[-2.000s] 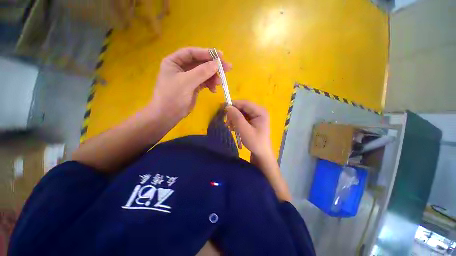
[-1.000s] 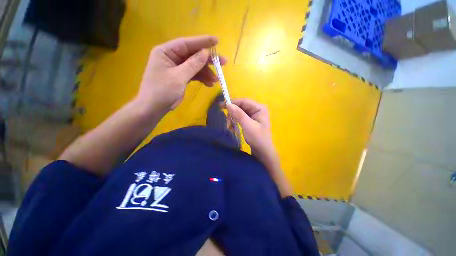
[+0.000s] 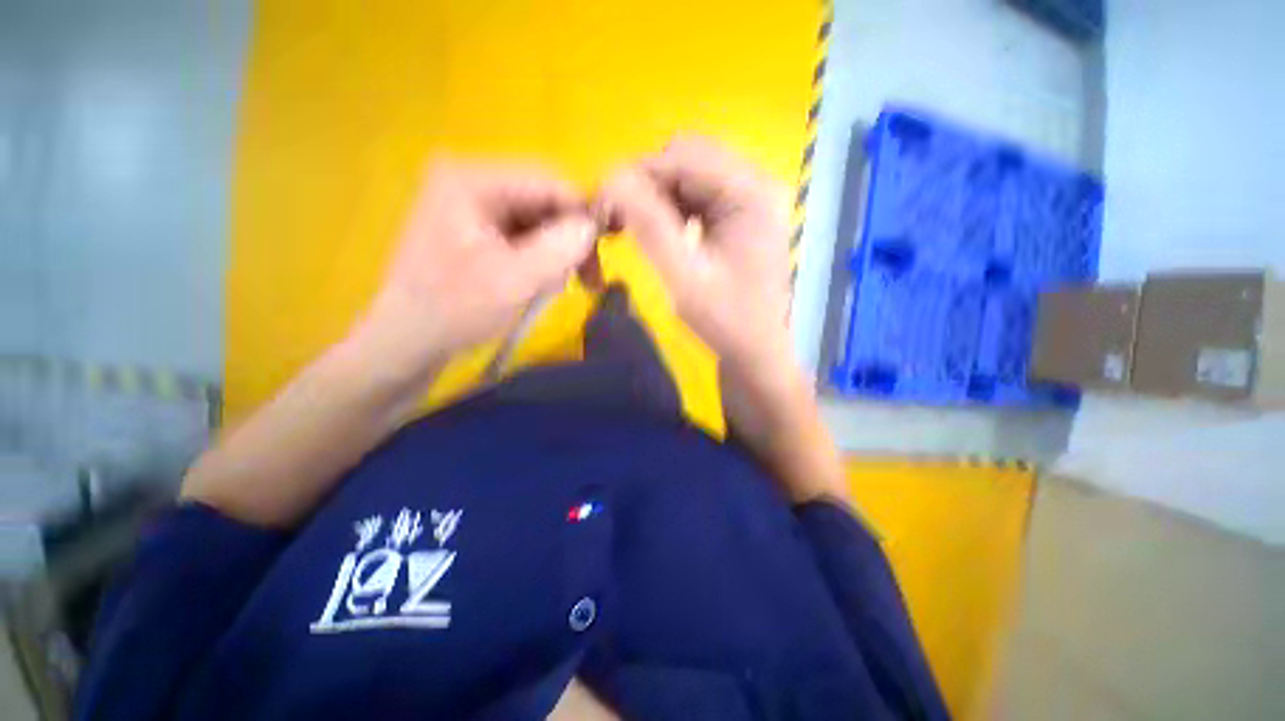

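My left hand (image 3: 486,254) and my right hand (image 3: 705,233) are close together in front of my body, their fingertips meeting at the middle of the view. Both are blurred. A small, thin piece of the sample lead (image 3: 603,216) shows between the fingertips. A thin pale strand (image 3: 519,335) runs down below my left hand towards my lap. The fingers hide most of the lead, and its end cannot be made out.
The yellow floor (image 3: 367,85) lies below, edged by striped tape (image 3: 810,127). A blue pallet (image 3: 972,268) lies on the right, with brown cartons (image 3: 1198,331) beside it. A blurred dark object (image 3: 120,549) is at the lower left.
My right hand has moved up to meet my left fingertips, and the lead, earlier stretched upright between the hands, is now mostly hidden. The surroundings have shifted; the blue pallet is nearer.
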